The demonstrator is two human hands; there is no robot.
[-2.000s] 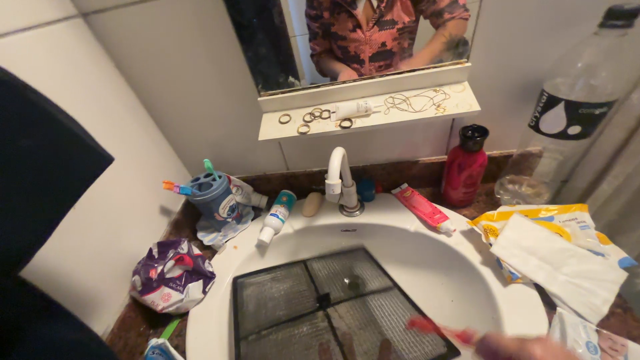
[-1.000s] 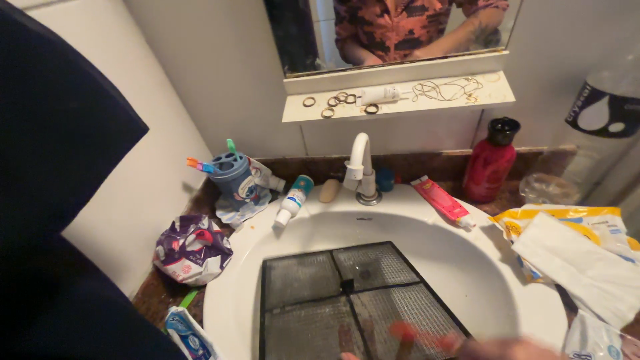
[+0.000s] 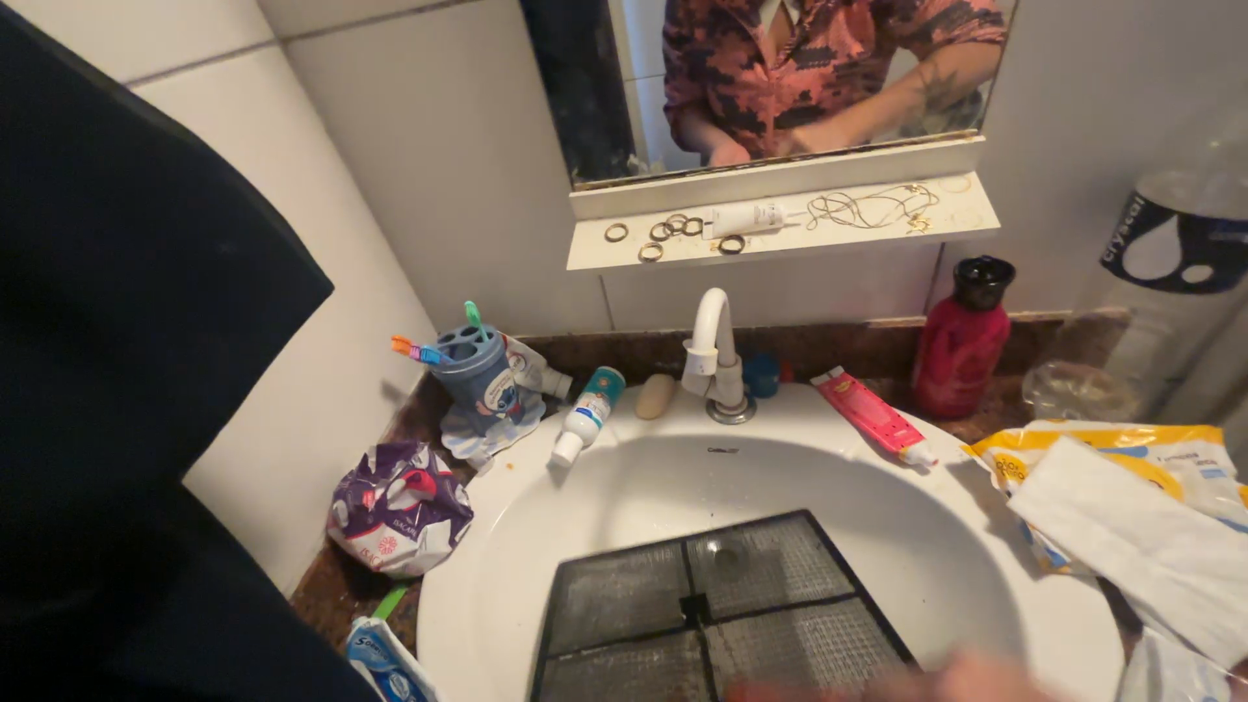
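A black-framed mesh filter [image 3: 694, 609] lies tilted in the white sink basin [image 3: 960, 546]. My right hand [image 3: 975, 678] shows as a blur at the bottom edge, over the filter's lower right. It is closed on a blurred red object [image 3: 780, 690], whose kind I cannot tell; this reaches left across the mesh. My left hand is outside the view, apart from the mirror [image 3: 780, 88], where both forearms show low down. The white faucet [image 3: 717, 361] stands behind the filter.
Around the rim are a blue toothbrush holder [image 3: 478, 375], a toothpaste tube [image 3: 588, 414], a soap bar [image 3: 655, 397], a pink tube [image 3: 873, 417] and a red bottle [image 3: 960, 341]. Wipes [image 3: 1150, 536] lie right. Rings and a chain rest on the shelf [image 3: 780, 234]. Dark cloth [image 3: 127, 341] blocks the left.
The blurred right hand and red object have moved a little lower in the view. Fingertips seen over the filter's lower part earlier are out of sight. The filter still lies in the basin.
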